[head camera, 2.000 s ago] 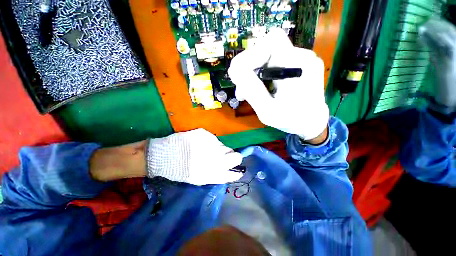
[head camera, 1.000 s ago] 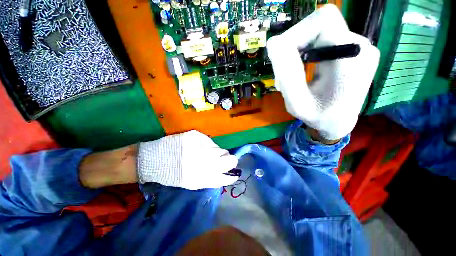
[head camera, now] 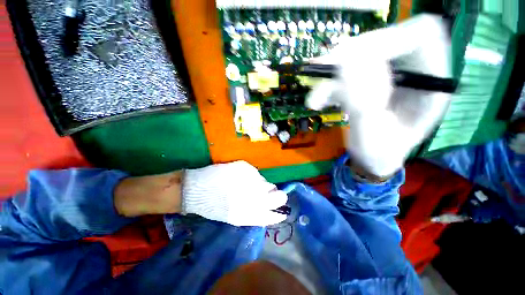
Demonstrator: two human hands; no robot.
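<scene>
My right hand [head camera: 391, 92], in a white glove and blurred, holds a black marker pen [head camera: 426, 81] over the right part of the circuit board [head camera: 288, 103]. The pen's thin end points left above the board's parts. The green board, with yellow blocks and silver-topped cans, sits in the orange fixture [head camera: 198, 75]. A pale heat sink [head camera: 305, 4] shows along its far edge. My left hand [head camera: 233, 194], in a white glove, rests at my lap by the near edge of the bench. A small dark thing shows at its fingertips; whether it is gripped cannot be told.
A black screw tray [head camera: 121, 63] full of silver screws, with a dark pen in it, stands left of the fixture. Pale green sheets [head camera: 475, 86] lie at the right. Another person's blue sleeve [head camera: 483, 167] is at the right edge. Red frames [head camera: 426, 207] are below the bench.
My right hand has moved right from the board's middle, still with the pen, whose thin end now points left. My left hand stays at my lap. The view has shifted, showing the heat sink.
</scene>
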